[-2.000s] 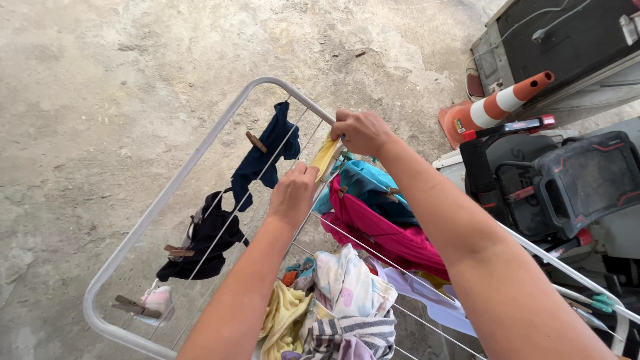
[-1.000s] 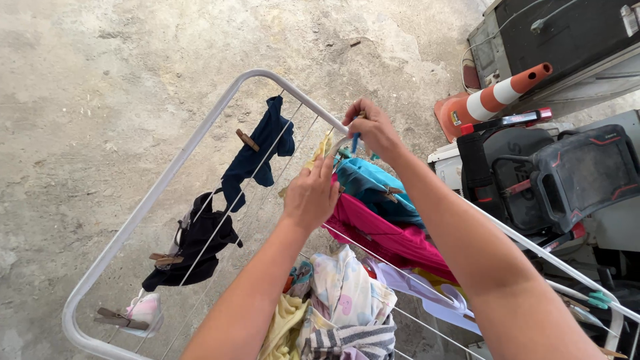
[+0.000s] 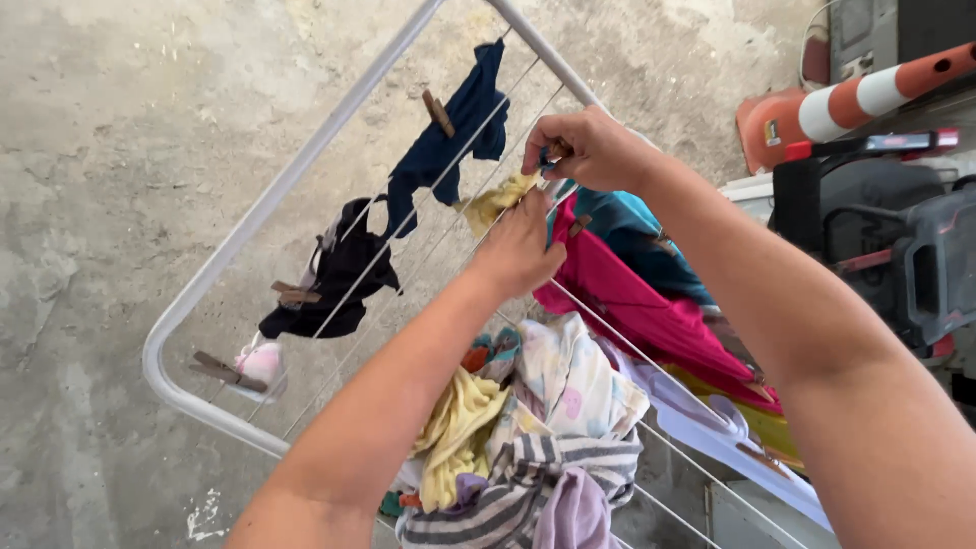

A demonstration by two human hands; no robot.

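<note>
My left hand [image 3: 520, 248] pinches a small pale yellow garment [image 3: 492, 203] that lies over a line of the white drying rack [image 3: 252, 221]. Just above it, my right hand [image 3: 591, 149] holds a clothespin [image 3: 559, 147] at the garment's upper end; a blue bit shows between its fingers. On the lines to the left hang a navy garment [image 3: 450, 133], a black garment [image 3: 343, 267] and a small white and pink item [image 3: 261, 367], each with a wooden clothespin. Magenta [image 3: 633, 305] and teal [image 3: 633, 236] garments hang right of my hands.
A heap of laundry, with a striped cloth [image 3: 526, 488] and a yellow cloth [image 3: 457, 427], is below my hands. A lavender garment [image 3: 686, 419] hangs at the lower right. Beyond the rack are an orange and white traffic cone [image 3: 839, 107] and a dark tool case [image 3: 942, 267].
My right hand has come off the rack's upper bar area and now holds a clothespin at the yellow garment. My left hand stays on that garment. The view has moved closer.
</note>
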